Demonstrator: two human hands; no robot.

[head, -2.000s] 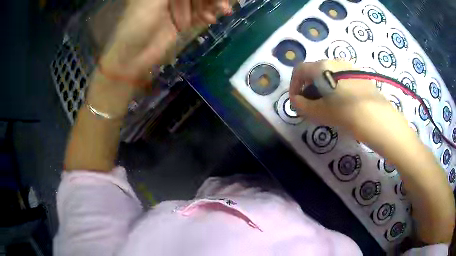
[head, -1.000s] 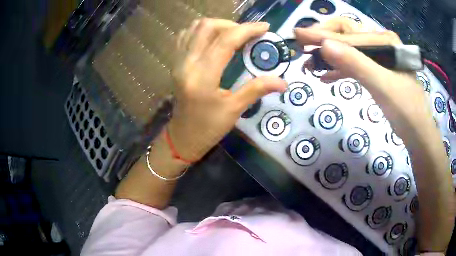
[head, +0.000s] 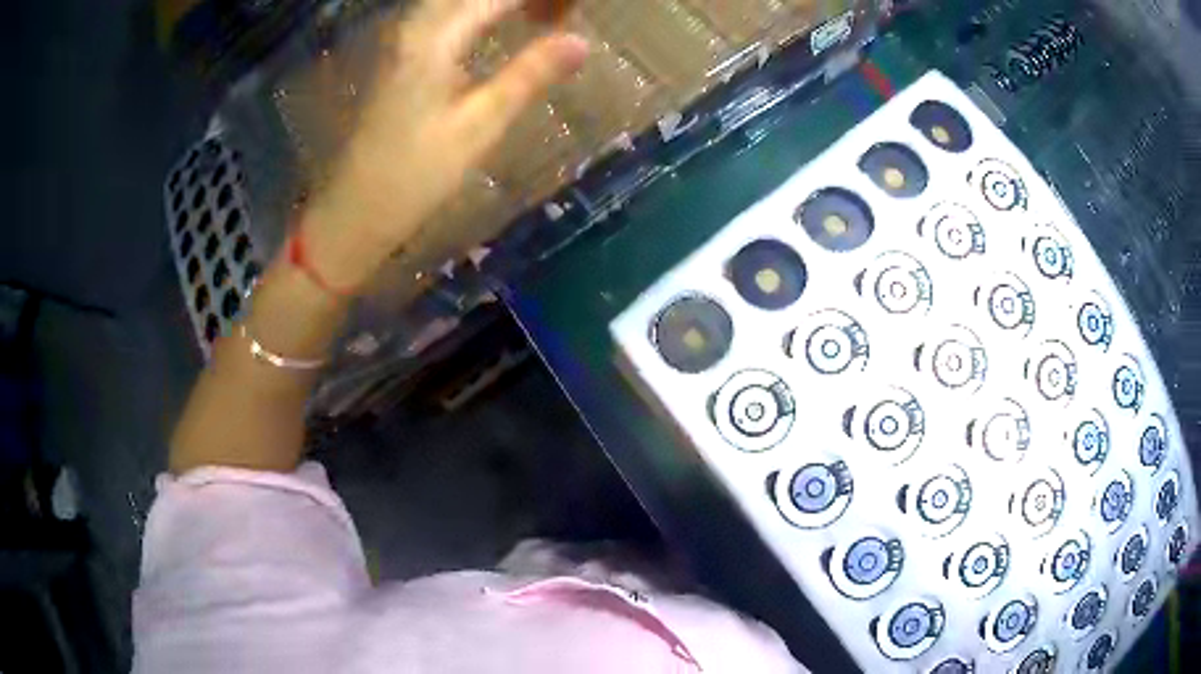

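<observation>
The white foam tray (head: pixel 856 382) lies at the right, tilted in view. Rows of its holes hold round speaker drivers (head: pixel 753 411), ringed backs facing up. The holes along its upper-left edge are dark with a tan centre dot. My left hand (head: pixel 461 119) is at the top, over the clear plastic tray (head: pixel 619 165). Its thumb shows, but the other fingers are blurred and partly cut off by the top edge, so I cannot tell if it holds anything. My right hand and the black test probe are out of the picture.
The green bench top (head: pixel 580 303) shows around the foam tray. Tan board (head: pixel 659 53) shows through the clear plastic. A hole-punched tray stack (head: pixel 211 244) stands low at the left. Dark coiled cable (head: pixel 1040 50) lies at the top right. My pink sleeve is at the bottom left.
My left hand has moved up and left, and the speaker driver it held is out of sight. My right hand and the probe have left the picture. The foam tray shows lower in view.
</observation>
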